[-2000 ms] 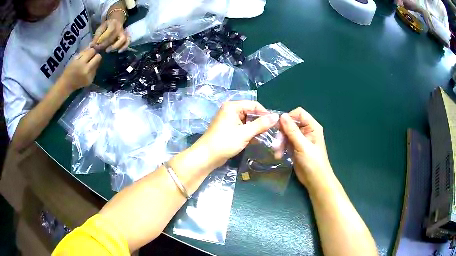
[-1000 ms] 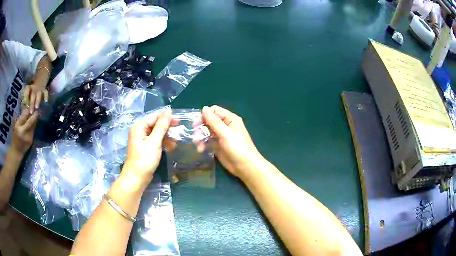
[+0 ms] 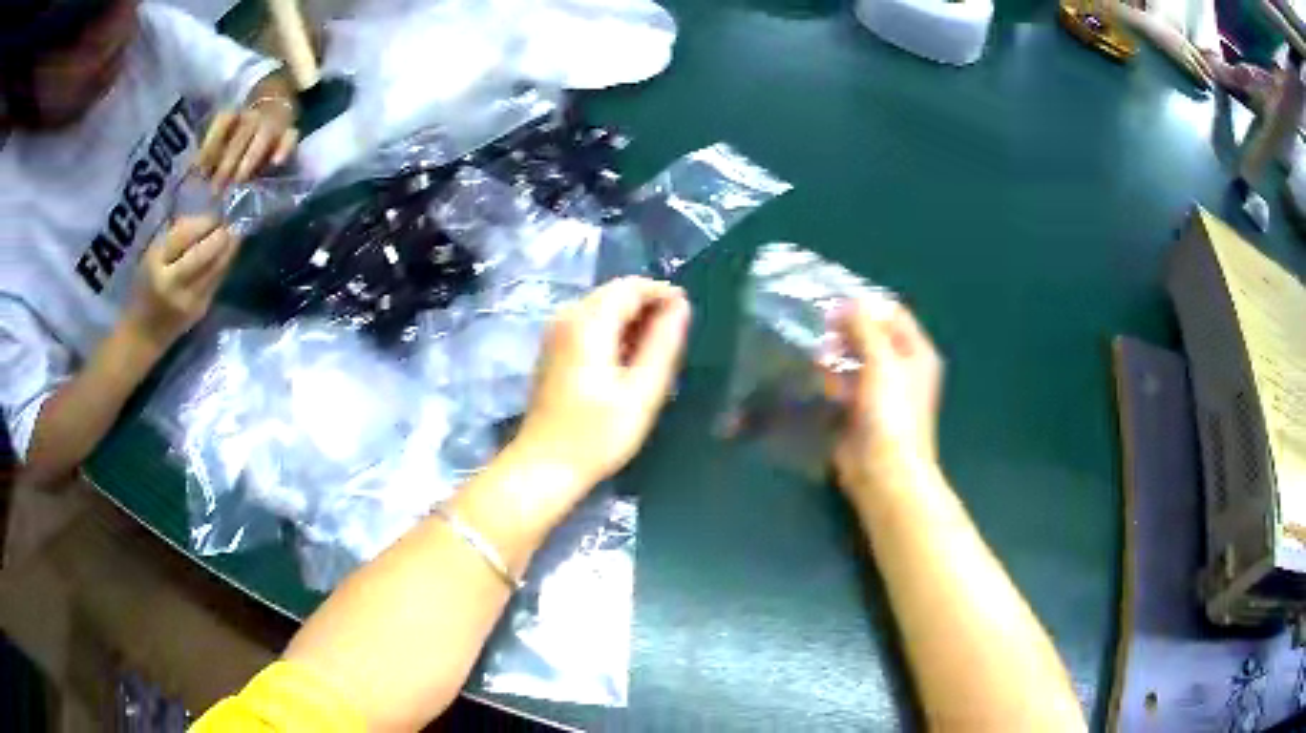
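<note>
My right hand (image 3: 891, 387) holds a clear zip-lock bag (image 3: 788, 337) by its right side above the table; something dark shows inside, blurred by motion. My left hand (image 3: 609, 365) is to the left of that bag, apart from it, its fingers curled together; whether anything is between them cannot be told. A heap of empty clear bags (image 3: 308, 430) lies at near left. One flat bag (image 3: 573, 616) lies below my left wrist. Another bag (image 3: 709, 201) lies beyond my hands. The black cable pile (image 3: 380, 251) with silvery plugs lies beyond the heap.
A coworker (image 3: 136, 186) in a printed white T-shirt handles a clear bag at left. A large cloudy plastic bag (image 3: 430, 72) lies at the far left. A metal-cased box (image 3: 1253, 415) stands on a grey board (image 3: 1157, 501) at right. A white ring (image 3: 928, 26) lies far off.
My hands have parted: my left hand has let go of the bag, and my right hand holds it alone, tilted. The view has swung back left.
</note>
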